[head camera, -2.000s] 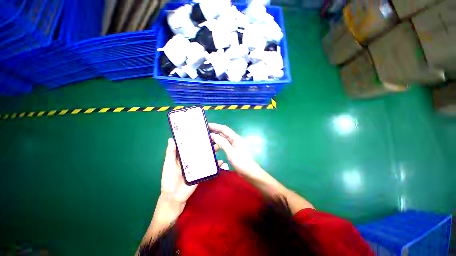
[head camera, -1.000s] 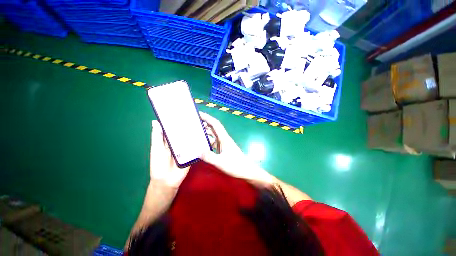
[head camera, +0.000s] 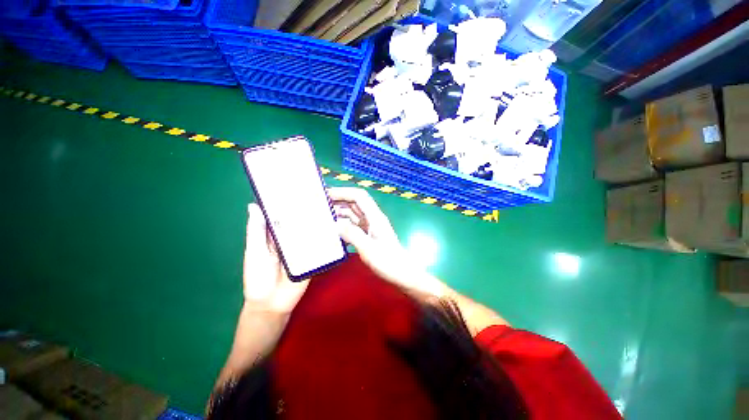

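A smartphone with a bright, washed-out screen is held upright in front of my red clothing. My left hand holds it from its left side and lower edge; the fingers behind it are hidden. My right hand is at the phone's right edge with its fingers bent; whether it grips the phone is hard to tell. Beyond the phone, a blue crate is heaped with white-and-black units.
Blue crates stand at the upper left, one holding flat cardboard. Brown cartons are stacked at the right. More cartons lie at the lower left. Yellow-black tape crosses the green floor.
Since the first frame the view has turned, so the filled crate sits further right and lower-left cartons have appeared. The phone stays in hand. My right-hand fingers have shifted slightly beside it.
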